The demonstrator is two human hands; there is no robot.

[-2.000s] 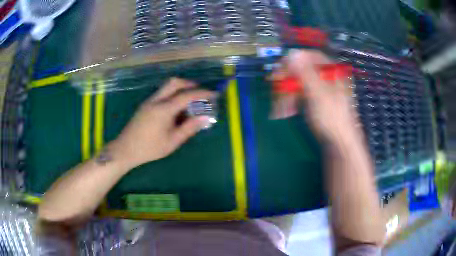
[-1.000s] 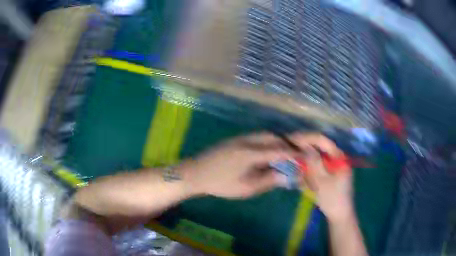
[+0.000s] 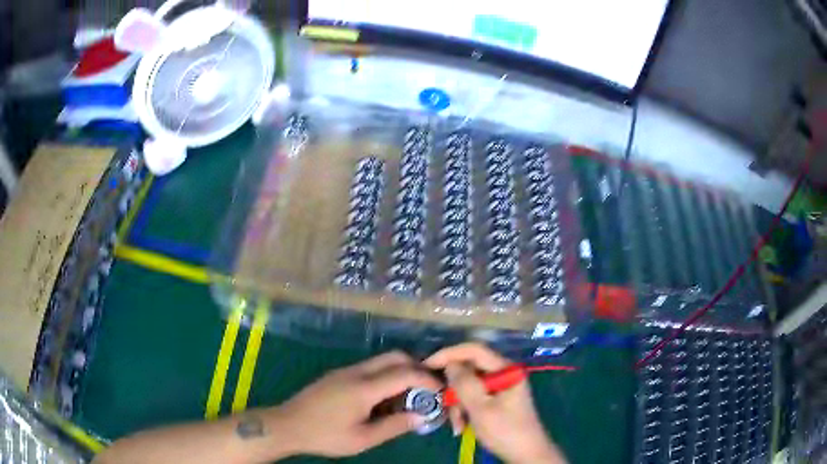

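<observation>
My left hand holds a round component with a silver rim and ringed face, turned up toward the camera, just above the green mat. My right hand grips a red test probe right beside it; the probe's handle end is at the component's right edge. Whether the tip touches the component cannot be told. A thin red lead comes off the handle to the right. The central blister tray behind the hands holds rows of silver-black components.
A lit monitor with a green box stands at the back. A white fan is at the back left. Cardboard lies far left. A right-side blister tray, an empty-looking tray and a red block are at right.
The view has lifted, showing the monitor and fan. My hands, apart at first, have come together, with the component and red probe side by side.
</observation>
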